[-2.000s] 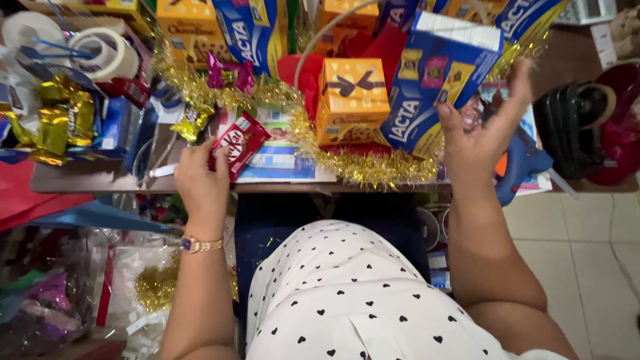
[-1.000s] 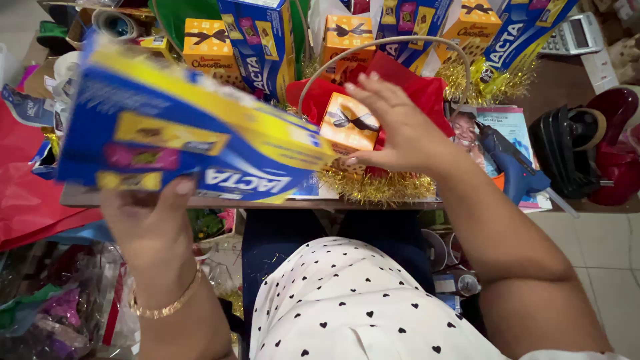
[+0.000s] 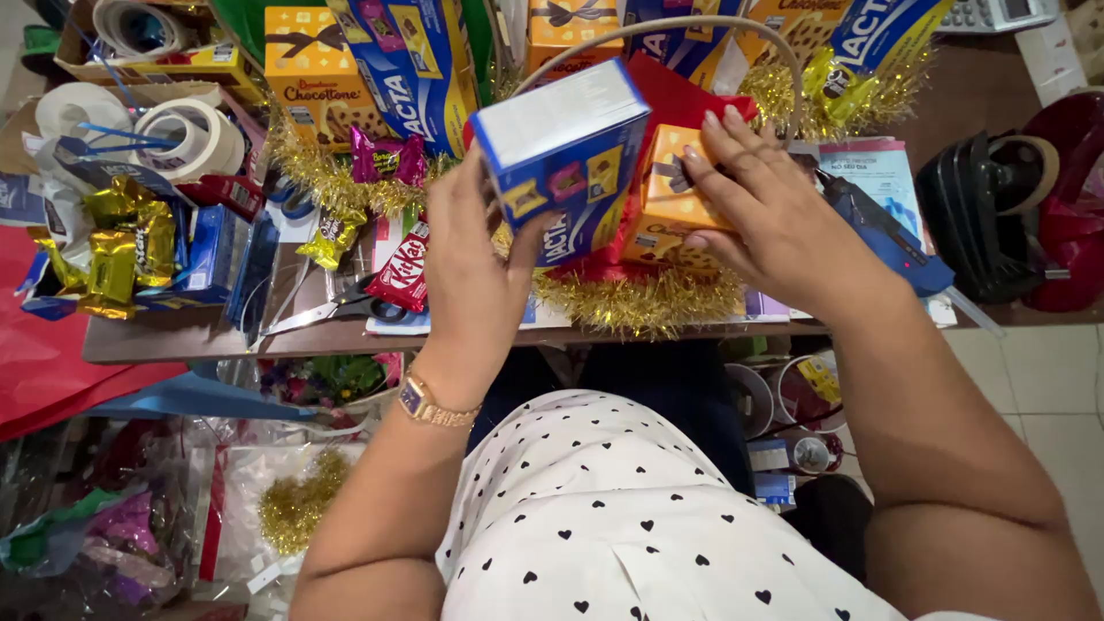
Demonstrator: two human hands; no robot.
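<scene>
My left hand (image 3: 483,259) grips the left side of a blue Lacta chocolate box (image 3: 565,164), which stands tilted in a basket with a thin arched handle (image 3: 789,65). Against its right side is a small orange Chocottone box (image 3: 677,203), and my right hand (image 3: 759,198) rests with spread fingers on top of that box. Red paper (image 3: 660,86) shows behind both boxes. Gold tinsel (image 3: 647,302) runs round the basket's front. A red KitKat (image 3: 405,269) lies by my left wrist, partly over black-handled scissors (image 3: 332,306).
More baskets with Chocottone boxes (image 3: 319,86) and Lacta boxes (image 3: 418,78) stand behind. At left are tape rolls (image 3: 194,138) and gold-wrapped candies (image 3: 112,250). A blue glue gun (image 3: 897,233) and a black stapler-like object (image 3: 975,216) sit at right.
The Lacta box, on the basket's right two seconds ago and then held out at the left, is now in the basket's left side. My right hand has come down onto the Chocottone box.
</scene>
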